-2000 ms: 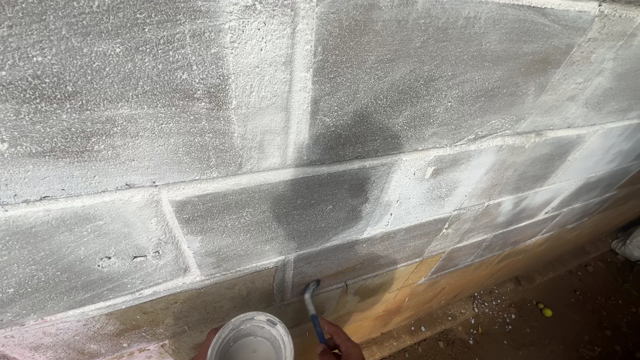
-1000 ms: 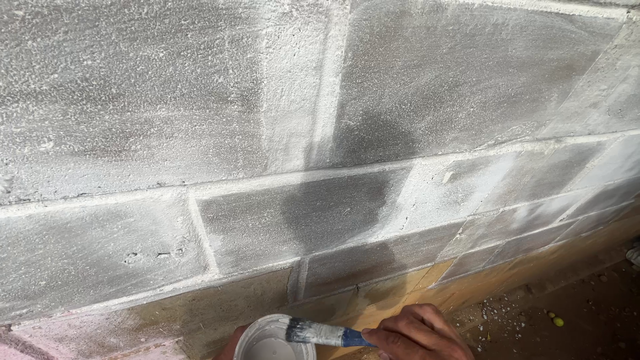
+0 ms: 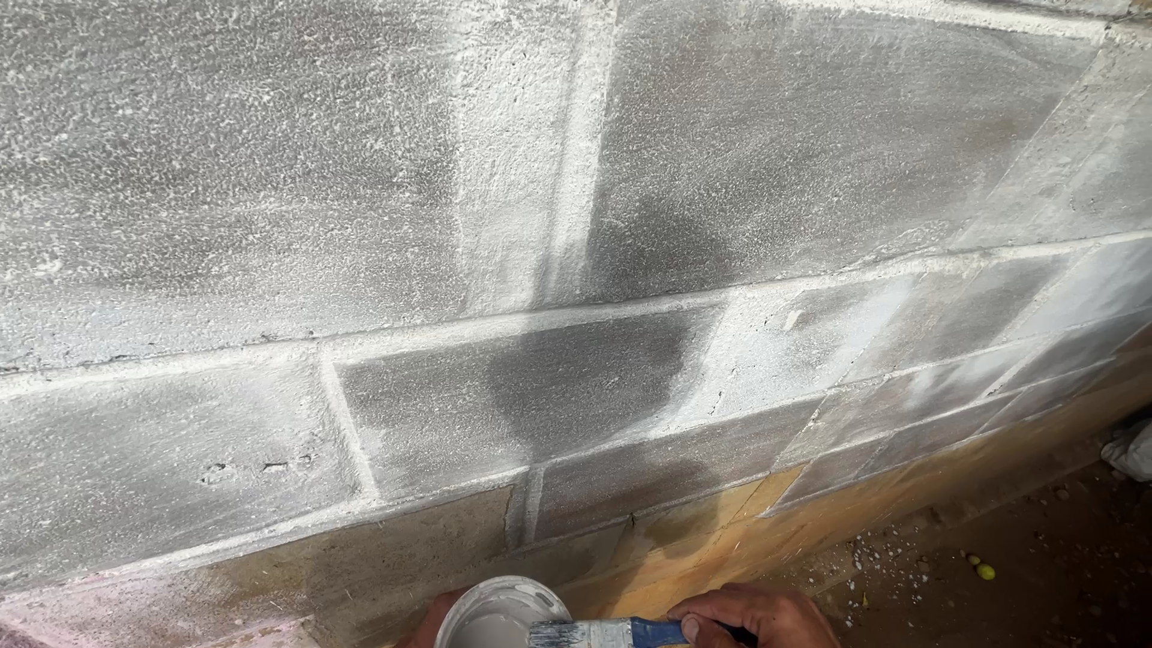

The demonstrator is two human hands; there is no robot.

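Note:
My left hand (image 3: 432, 623), mostly cut off by the lower edge, holds a round white tub (image 3: 504, 598) with light paint inside. In my right hand (image 3: 760, 616) is a paintbrush (image 3: 612, 633) with a blue handle, its bristles lying over the tub's right rim. Both are at the bottom of the view, below a block wall (image 3: 594, 387) with grey-painted faces and whitish joints. Low on the wall, brown, orange and pink areas show beneath the grey and white coat.
The wall runs away to the right above brown dirt ground (image 3: 1017, 549) with white specks. Small yellow-green round things (image 3: 985, 571) lie there, and a whitish bag-like object (image 3: 1129, 453) is at the right edge. A shadow falls across the wall.
Two seconds ago the brush touched the lower wall; by one second ago my right hand had brought it over the tub. It remains at the tub, now lower in view.

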